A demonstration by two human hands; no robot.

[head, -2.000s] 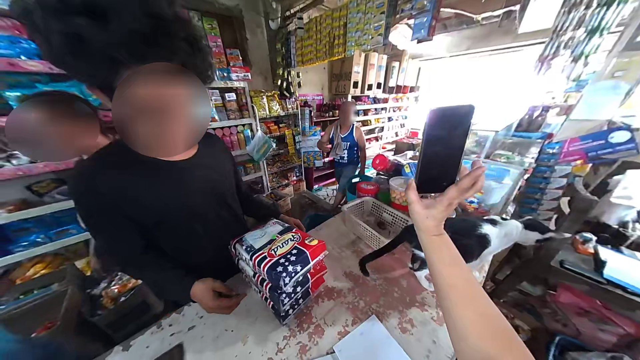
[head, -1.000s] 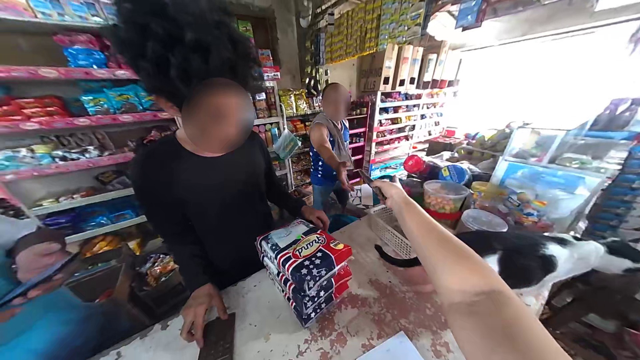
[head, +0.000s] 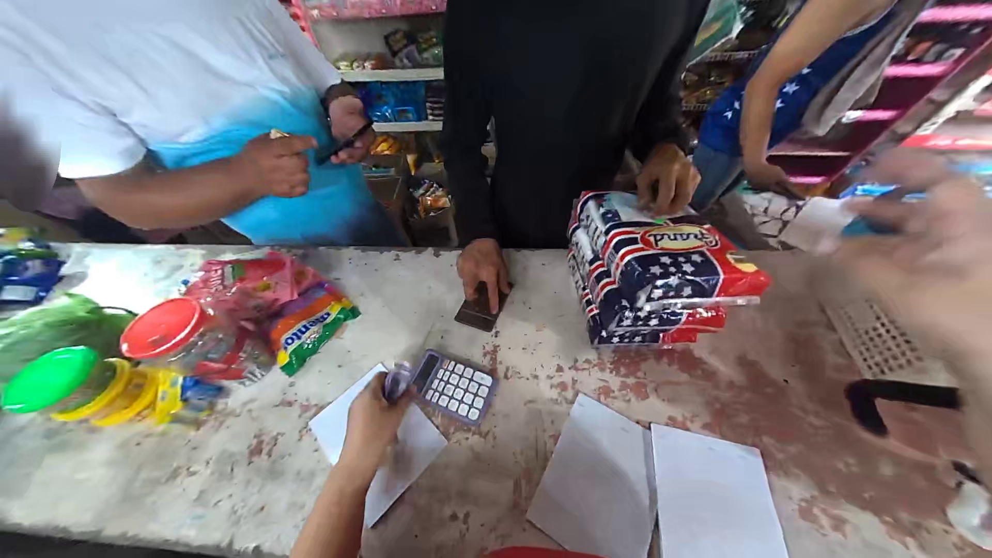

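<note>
My left hand [head: 376, 418] is closed around a small purplish item [head: 397, 381], too blurred to name, above a white sheet of paper [head: 403, 473]. Just right of it lies a purple calculator [head: 456, 387] with white keys. My right hand [head: 911, 225] is a blur at the right edge, beside a small white paper [head: 818, 225]; whether it grips the paper I cannot tell. Stacked patterned plastic packs [head: 666, 271] stand on the counter under the hand of a person in black. That person's other hand touches a dark phone [head: 479, 310] lying flat.
Jars with red [head: 163, 327] and green lids [head: 50, 380] and candy bags [head: 310, 325] crowd the worn counter's left side. More white sheets [head: 717, 488] lie near me. A plastic basket [head: 872, 337] and a black tail [head: 868, 403] are at right. Three people stand across the counter.
The view has swung down to the counter. My left hand has come into sight. The phone that my right hand held up two seconds ago does not show in it one second ago.
</note>
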